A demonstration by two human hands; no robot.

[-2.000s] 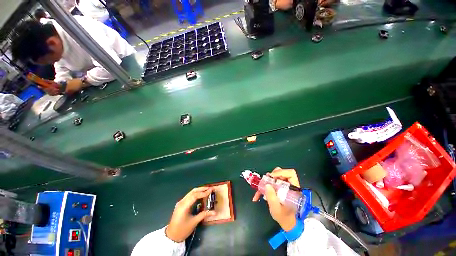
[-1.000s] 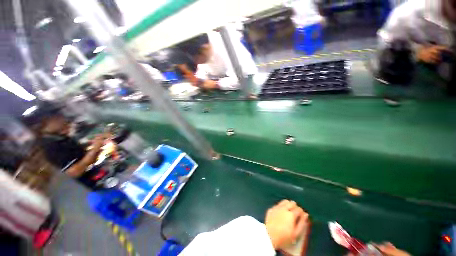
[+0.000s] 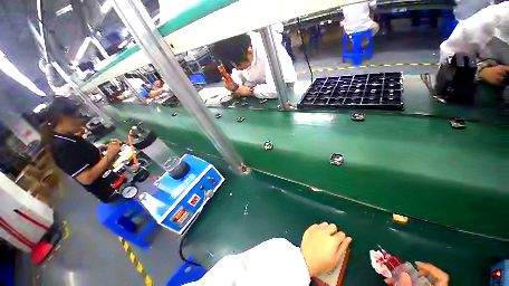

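My left hand [image 3: 325, 249] is bare, with the back of the hand towards me and the fingers curled down over the work pad [image 3: 338, 272]. The pad shows a pale face and a reddish-brown rim. The fingertips are hidden, so I cannot tell whether they hold anything. My right hand [image 3: 432, 275] is at the bottom edge, partly cut off, and holds the glue syringe [image 3: 397, 267] with red fluid. A crumpled white tissue with red stains [image 3: 379, 261] is at the syringe's tip, which points up and left.
A green conveyor [image 3: 296, 147] carries spaced small dark units [image 3: 336, 159]. A blue-and-white controller [image 3: 189, 195] stands left; another blue box [image 3: 500, 273] shows at the lower right edge. A black gridded tray [image 3: 353, 90] lies across the belt. Metal posts [image 3: 184, 92] rise nearby. People sit around the line.
Compared with two seconds ago, the view has swung left, bringing in the left controller and a seated person. My left hand has turned from holding a dark unit to lying back-up over the pad.
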